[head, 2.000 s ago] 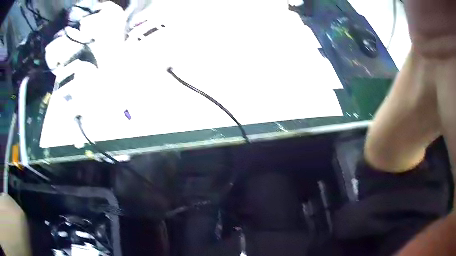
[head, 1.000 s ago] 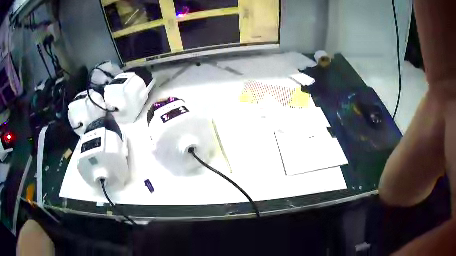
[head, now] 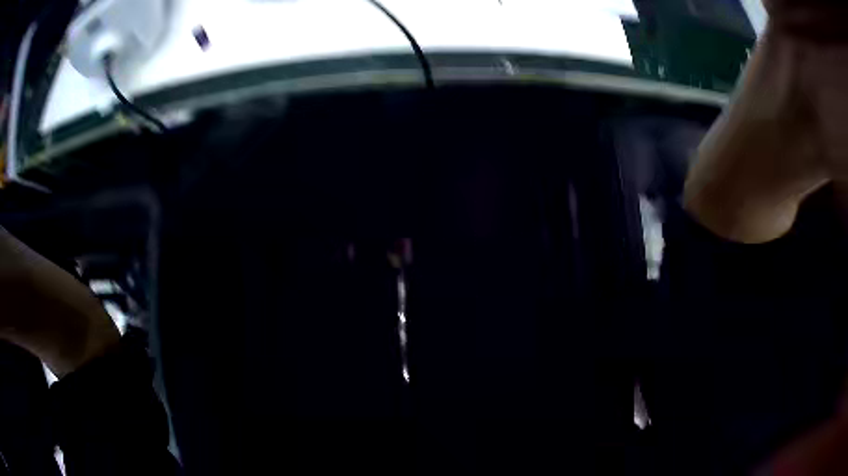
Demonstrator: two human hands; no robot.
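Observation:
The round end of a white camera body (head: 116, 35) shows at the top left on white paper, with its black lead (head: 125, 96) hanging over the bench edge. A second black lead (head: 409, 42) crosses the edge near the middle; its camera is out of the picture. My left bare forearm (head: 56, 307) reaches in from the left edge and ends at a dark shape (head: 112, 400); I cannot tell whether this is a gloved hand. My right arm (head: 753, 177) shows as bare skin at the right; my right hand is not in the picture.
The bench's front edge (head: 279, 93) curves across the top. A small purple piece (head: 201, 37) lies on the white paper (head: 298, 28). A crate rim (head: 156, 279) with blurred white and dark things inside is below left. Below the bench it is very dark.
The view has tilted down, so the bench has moved to the top and the monitor and most cameras have left the picture. More of my left forearm shows, reaching inward beside the crate.

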